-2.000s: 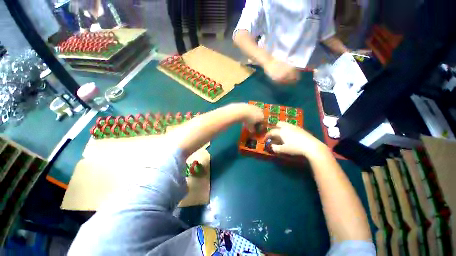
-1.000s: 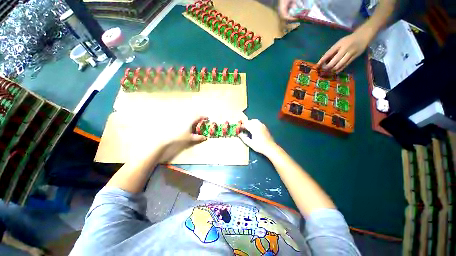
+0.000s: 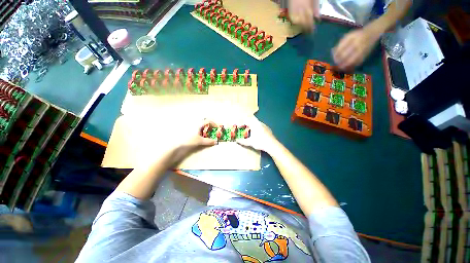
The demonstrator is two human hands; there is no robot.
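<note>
My left hand (image 3: 198, 139) and my right hand (image 3: 256, 135) hold a short row of green board assemblies with red rings (image 3: 227, 133) between them, over the front part of a tan cardboard sheet (image 3: 154, 136). My left hand is at the row's left end, my right hand at its right end. More board assemblies (image 3: 178, 81) stand upright in two rows along the sheet's back edge; the front row is shorter and ends near the middle. The sheet is bright with glare.
An orange fixture (image 3: 330, 124) with green-filled and dark pockets lies to the right. Another person's hand (image 3: 352, 50) is at its back edge. A second loaded cardboard sheet (image 3: 260, 55) lies behind. Stacked trays (image 3: 446, 200) stand right and left; silvery clippings (image 3: 31, 38) lie far left.
Since two seconds ago, my hands have left the fixture and hold the short row over the cardboard. In the last second they have barely moved; the other person's hand has lifted slightly from the fixture.
</note>
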